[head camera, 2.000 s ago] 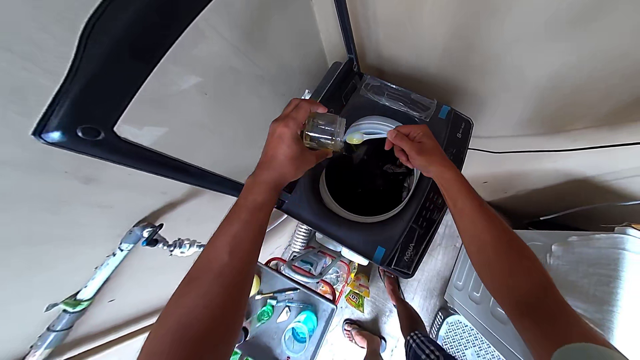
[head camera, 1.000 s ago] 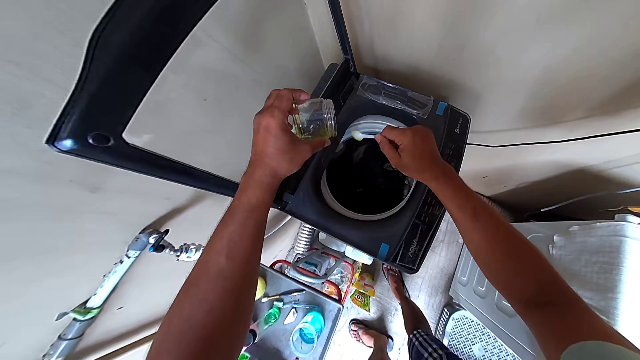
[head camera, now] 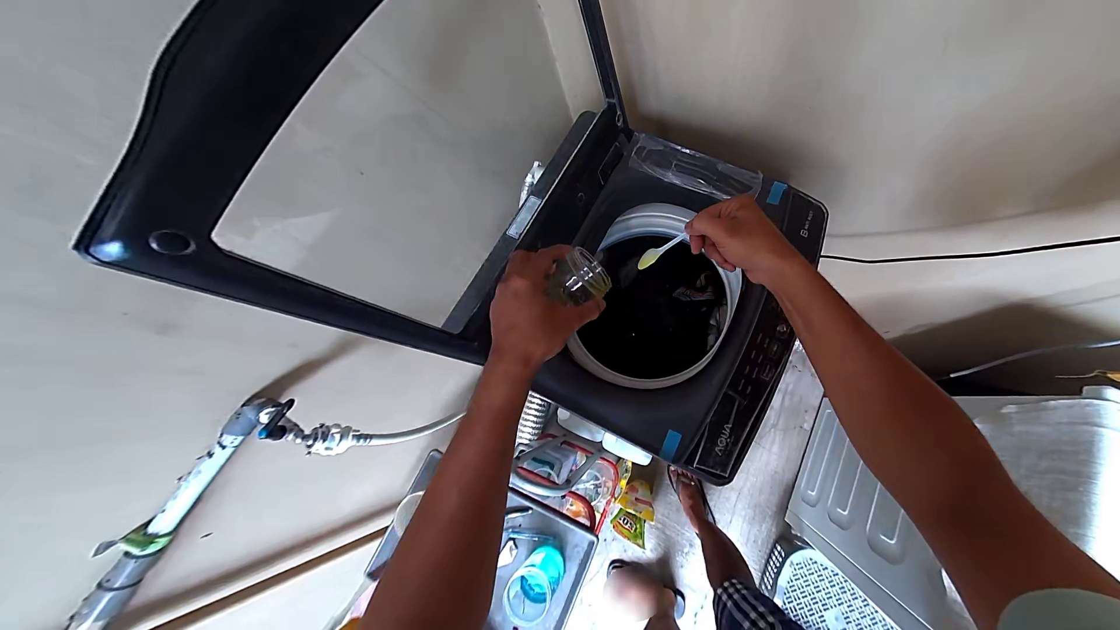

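My left hand (head camera: pixel 535 306) grips a clear jar (head camera: pixel 579 276), tilted with its mouth toward the drum, at the left rim of a black top-load washing machine (head camera: pixel 595 398). Some yellowish stuff shows inside the jar. Pinched in my right hand (head camera: pixel 739 236) is a small white plastic spoon (head camera: pixel 663 251), its bowl coated yellow-green, over the round drum opening. Dark clothes (head camera: pixel 647 324) lie in the drum, with a patterned piece (head camera: pixel 696 293) among them. The machine's lid (head camera: pixel 289 324) stands raised at the left.
A pipe with a tap (head camera: pixel 271 418) runs along the left wall. Below the machine are a grey tray (head camera: pixel 573 560) with a turquoise cup (head camera: pixel 542 564), and colourful packets (head camera: pixel 632 516). A grey appliance (head camera: pixel 866 499) and a white basket (head camera: pixel 822 586) stand lower right. Feet (head camera: pixel 691 499) show on the floor.
The jar has tipped further toward the drum. The spoon, at the drum's upper rim a second ago, is now over the opening, and my right hand has moved up and right.
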